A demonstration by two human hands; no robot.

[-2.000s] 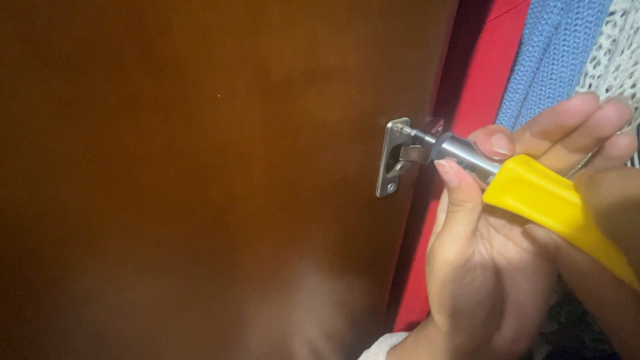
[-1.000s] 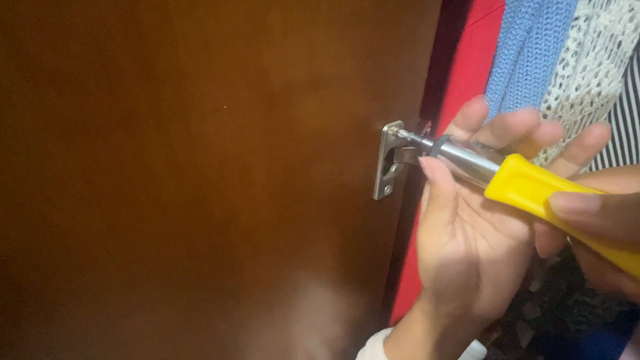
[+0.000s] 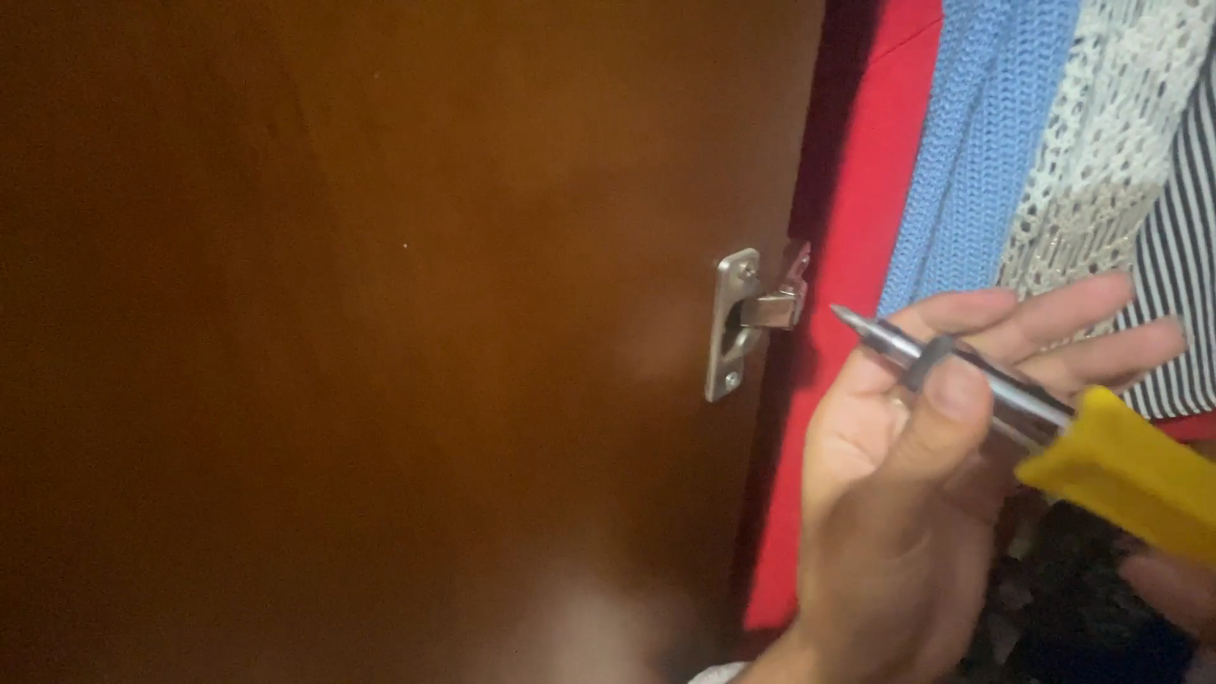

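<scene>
A metal cabinet hinge (image 3: 731, 323) is fixed near the edge of the brown wooden door (image 3: 408, 332), with a screw at the top and another at the bottom of its plate. My left hand (image 3: 902, 465), palm up, has its thumb on the metal shaft of a screwdriver (image 3: 1121, 475) with a yellow handle; the other fingers are spread. The screwdriver's tip points at the hinge from the right, apart from it. Only blurred fingers of my right hand (image 3: 1168, 579) show at the right edge, below the yellow handle; its grip is mostly out of view.
Beyond the door's edge is a red surface (image 3: 869, 190). To its right hang a blue knitted garment (image 3: 988, 142), a white and beige openwork knit (image 3: 1092, 171) and black-and-white striped cloth (image 3: 1178, 266). Dark things lie low at the right.
The screwdriver's tip was at the hinge's upper screw and is now off it, to the right. Both hands have moved right and down with it, away from the hinge.
</scene>
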